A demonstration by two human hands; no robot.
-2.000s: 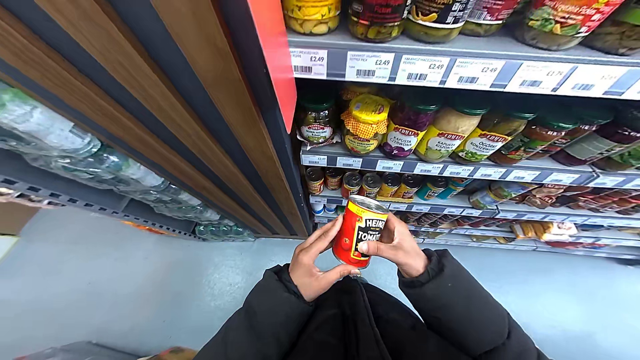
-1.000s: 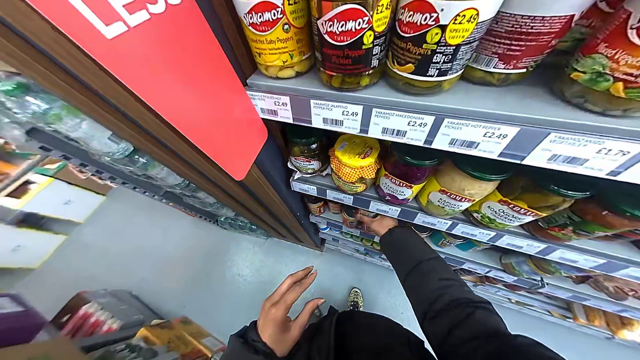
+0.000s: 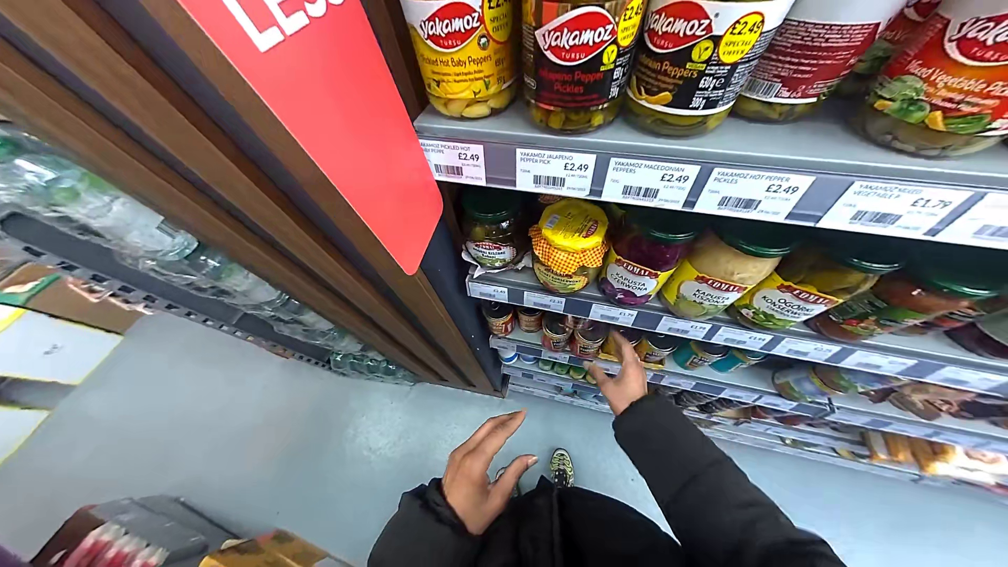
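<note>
My right hand (image 3: 622, 379) is at the front of the shelf of small tins, its fingers spread and nothing held. Close by its fingertips stands a dark red tin (image 3: 588, 339), with another tin (image 3: 556, 332) to its left. Past the fingers on the right is a tin with a dark label (image 3: 656, 347). My left hand (image 3: 484, 472) hangs over the floor in front of my black jacket, thumb and fingers apart, empty.
Above the tins a shelf edge (image 3: 614, 315) carries jars of pickles and cabbage. Larger pickle jars stand on a higher shelf (image 3: 669, 150). A slatted wooden panel (image 3: 315, 260) with a red sign (image 3: 354, 134) rises at left. Boxes (image 3: 142, 535) lie bottom left.
Two seconds ago both hands held a red tin in front of my body. A second ago my right hand was among the shelved tins; now it is back at the shelf's front, empty.
</note>
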